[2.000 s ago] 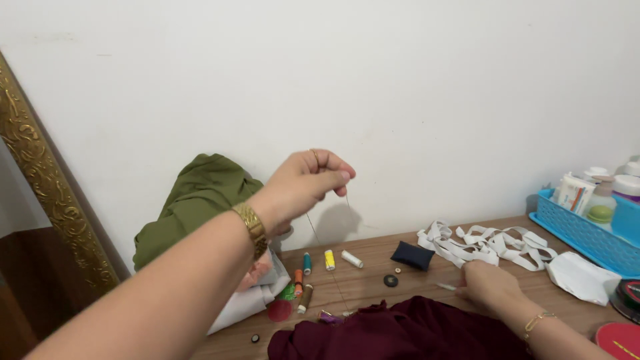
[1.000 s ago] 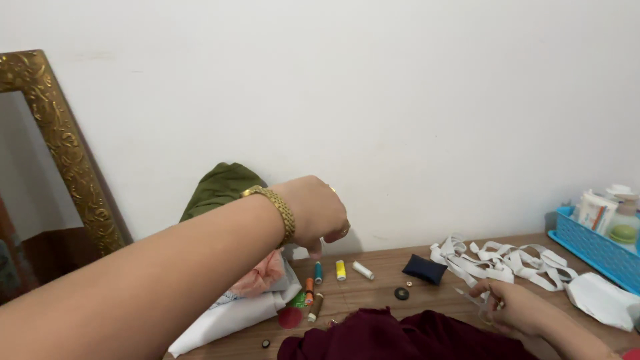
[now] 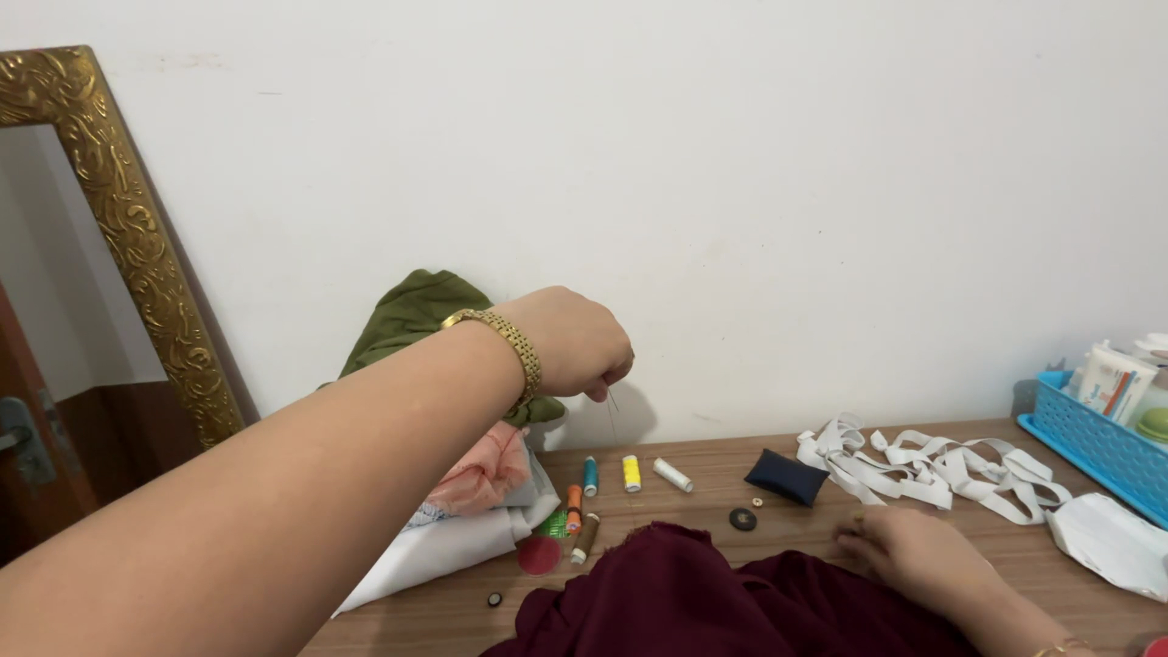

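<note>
My left hand [image 3: 584,342], with a gold watch on its wrist, is raised over the back of the table. Its fingers point down and pinch a thin thread [image 3: 613,415] that hangs toward the maroon cloth [image 3: 675,593]. Low at the right, my right hand [image 3: 903,557] rests beside the cloth, fingers partly curled; what lies under them is hidden. Between the hands are teal [image 3: 590,476], yellow [image 3: 631,474] and white thread spools [image 3: 673,475], a dark blue pincushion [image 3: 787,477] and a large dark button [image 3: 743,518]. Orange [image 3: 574,509] and brown spools [image 3: 586,538] lie left of the cloth.
Green fabric [image 3: 411,315] and folded peach cloth [image 3: 488,470] are piled at the left. White elastic tape [image 3: 940,465] lies tangled at the right, near a white packet [image 3: 1109,543] and a blue plastic basket [image 3: 1095,443]. A gold-framed mirror [image 3: 137,219] leans against the wall.
My left hand has turned so that its fingers point down. My right hand held a small pale item among its fingers in the earlier frames; that item no longer shows.
</note>
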